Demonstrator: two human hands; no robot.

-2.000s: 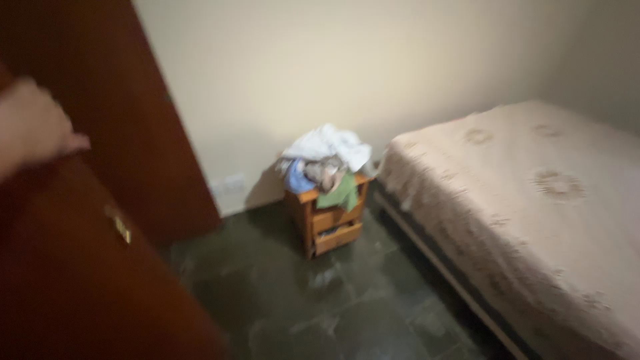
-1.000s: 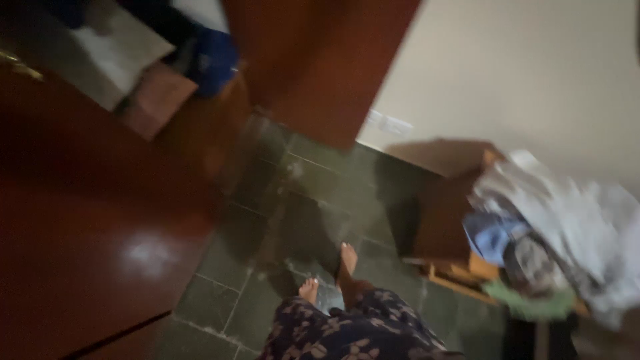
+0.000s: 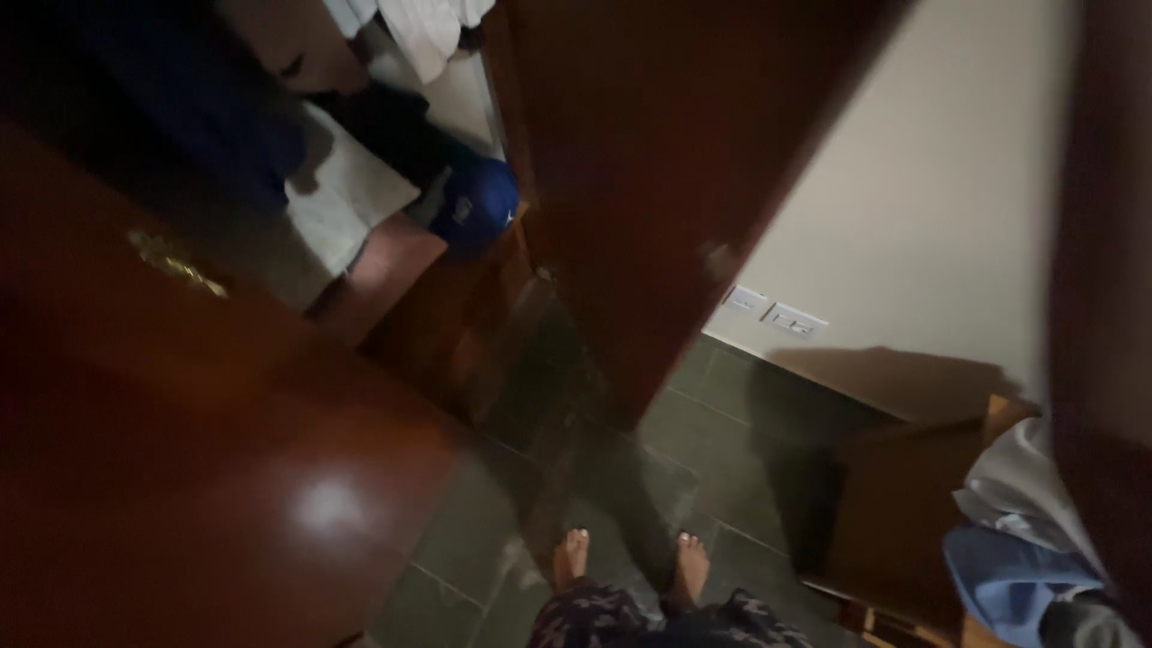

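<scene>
Neither of my hands shows in the head view now. On the left stands an open wooden wardrobe door (image 3: 297, 450) with a brass handle (image 3: 180, 264). Behind its edge, the wardrobe holds dark blue hanging clothes (image 3: 180, 99), a white folded cloth or board (image 3: 346, 184), a pink flat item (image 3: 387, 270) and a blue cap (image 3: 477, 205). A second wooden door (image 3: 648, 180) stands open in the middle. At the lower right, grey cloth (image 3: 1017, 477) and blue cloth (image 3: 1017, 576) lie heaped on a wooden nightstand (image 3: 900, 513).
My bare feet (image 3: 630, 562) stand on a dark tiled floor (image 3: 459, 540) between the doors and the nightstand. White wall sockets (image 3: 794, 320) are low on the pale wall (image 3: 927, 207). A dark reddish-brown panel (image 3: 1107, 270) cuts across the right edge.
The view has swung down and toward the wardrobe; the bed has left it. A hand at the upper left two seconds ago is out of view. A dark panel has come in at the right.
</scene>
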